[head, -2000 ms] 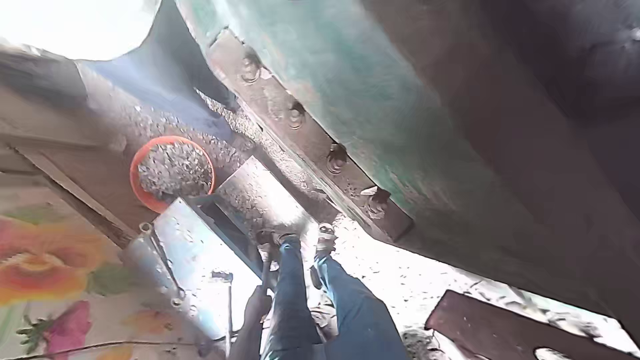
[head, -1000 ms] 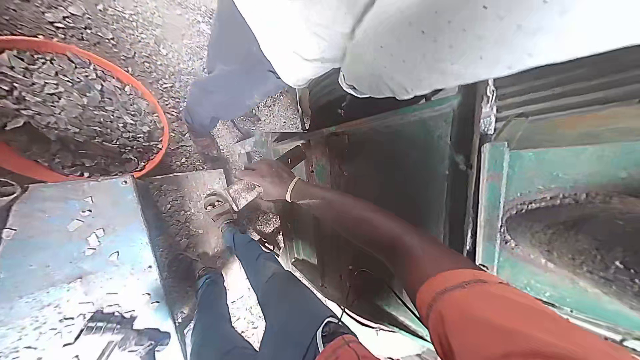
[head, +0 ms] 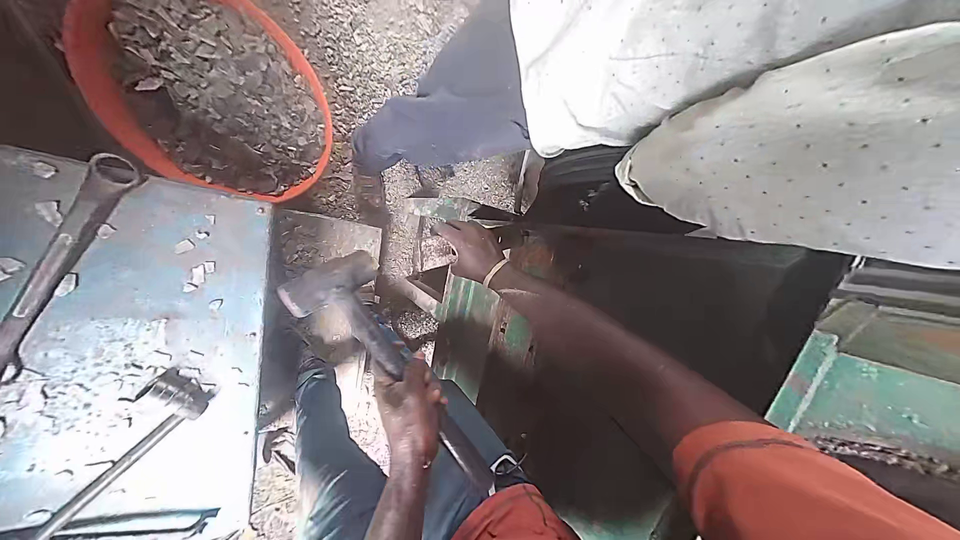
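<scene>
My left hand (head: 411,409) is closed around the handle of a sledgehammer (head: 330,281), whose head is raised at an angle over the dusty ground, left of a green metal machine frame (head: 466,330). My right hand (head: 472,251), with a band at the wrist, reaches in from the right. Its fingers touch a small pale metal piece (head: 437,247) at the far end of the frame; whether they grip it is not clear. On a metal sheet (head: 225,337) at the left lie a large ring wrench (head: 67,255) and a socket (head: 180,394) on a bar.
An orange tub (head: 326,139) of broken chips stands at the upper left. A co-worker's dark trouser leg (head: 450,127) and light dotted clothing (head: 787,135) are close by at the top. Chips lie on the metal sheet. A green panel (head: 885,397) is at the right.
My left hand, out of view one second ago, has come in holding the sledgehammer. My right hand remains at the far end of the frame. The view has shifted a lot since two seconds ago.
</scene>
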